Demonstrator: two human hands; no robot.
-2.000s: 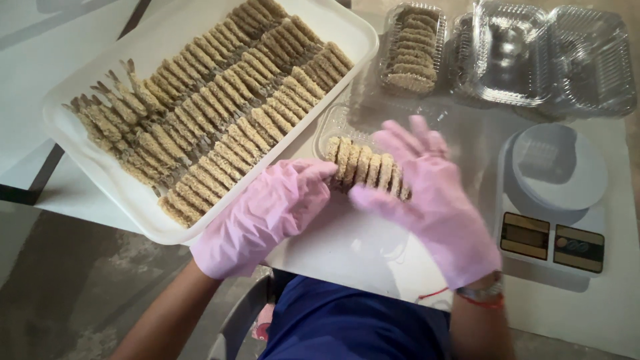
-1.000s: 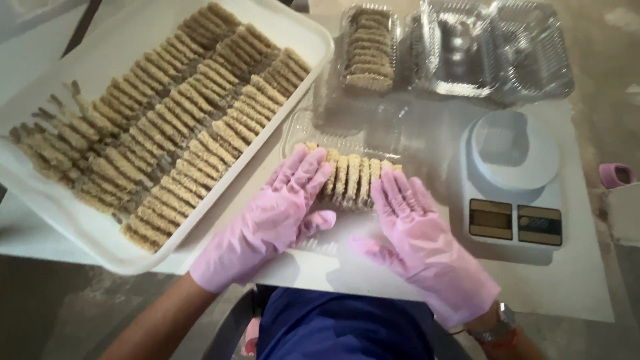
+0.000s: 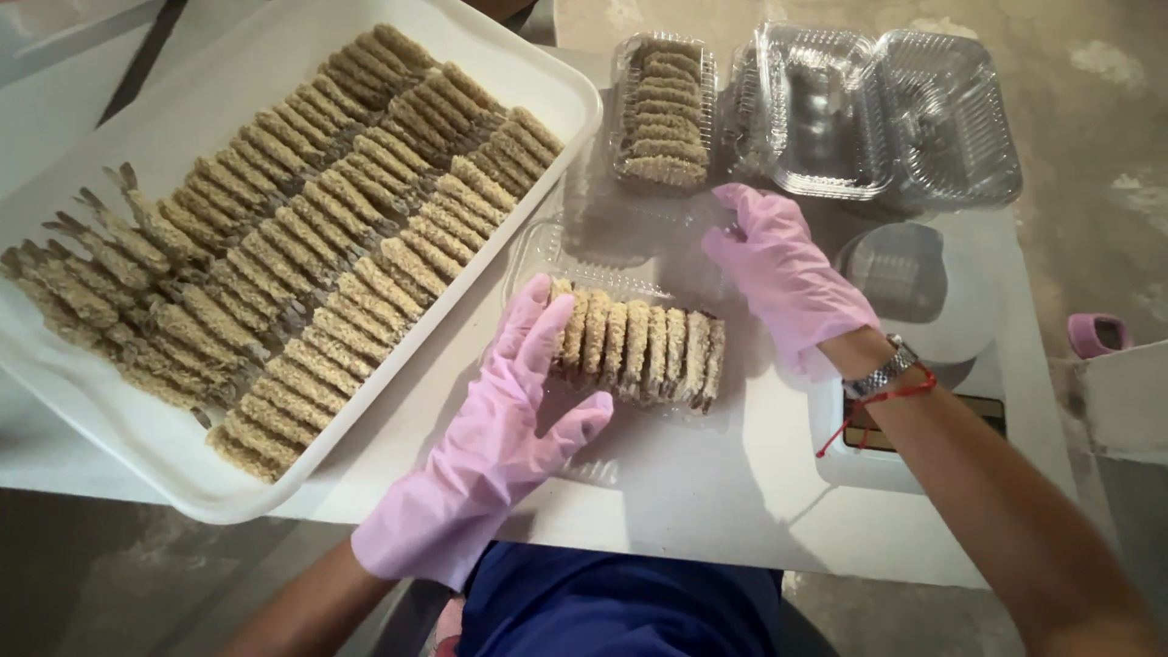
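Observation:
Pink gloves cover both hands. A row of breaded shrimp (image 3: 639, 347) stands on edge in a clear plastic clamshell container (image 3: 547, 251) in front of me. My left hand (image 3: 497, 420) rests against the row's left end, fingers spread and thumb below the row. My right hand (image 3: 776, 269) is off the food, above and right of the row, its fingertips near the container's lid and holding nothing visible. On the left, a white plastic tray (image 3: 365, 411) holds long rows of breaded shrimp (image 3: 301, 219), some with tails up at the left end.
A filled clear container (image 3: 664, 114) stands behind the row. Open empty clamshell containers (image 3: 826, 114) lie at the back right. A white kitchen scale (image 3: 967, 310) sits at the right, partly under my right forearm. The table's front edge lies close to my body.
My right hand has left the right end of the shrimp row and moved up and right. My left hand stays at the left end of the row.

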